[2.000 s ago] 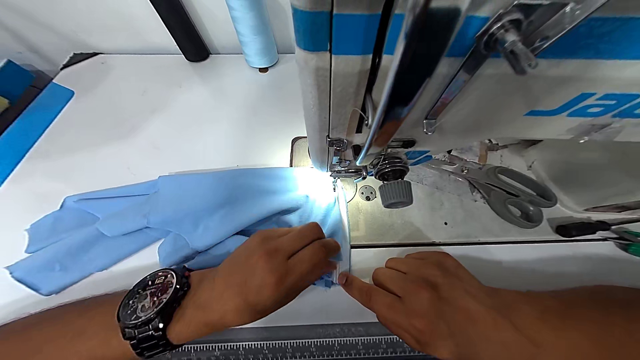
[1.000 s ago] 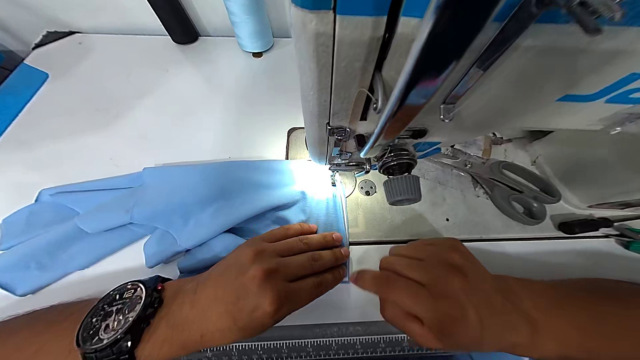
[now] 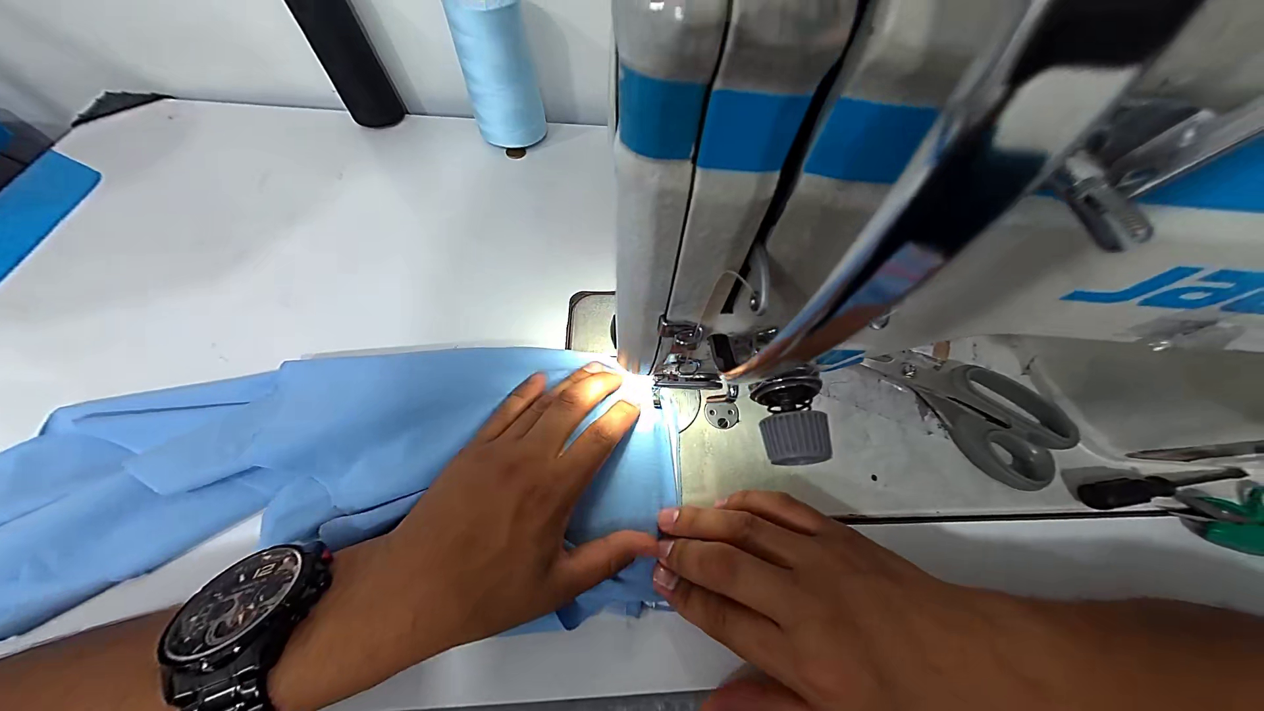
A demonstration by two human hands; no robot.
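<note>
Light blue fabric (image 3: pixel 395 420) lies across the white table, its right edge running under the presser foot (image 3: pixel 688 379) of a Jack sewing machine (image 3: pixel 652 227). My left hand (image 3: pixel 513 494) rests spread on the fabric, fingertips just left of the lit needle area and thumb pointing right near the edge. My right hand (image 3: pixel 780 583) has its fingertips on the fabric's right edge, close to the left thumb; whether they pinch it cannot be told. A black wristwatch (image 3: pixel 237 617) is on my left wrist. The glare hides the needle tip.
Grey-handled scissors (image 3: pixel 987 420) lie on the machine bed right of the presser foot. Beyond them are a black-handled tool (image 3: pixel 1136 489) and a green-handled tool (image 3: pixel 1229 523). A light blue thread cone (image 3: pixel 499 74) and a black cylinder (image 3: pixel 351 64) stand at the back.
My left hand has moved up the fabric toward the presser foot, its fingers now spread. My right hand's fingertips have come onto the fabric's edge.
</note>
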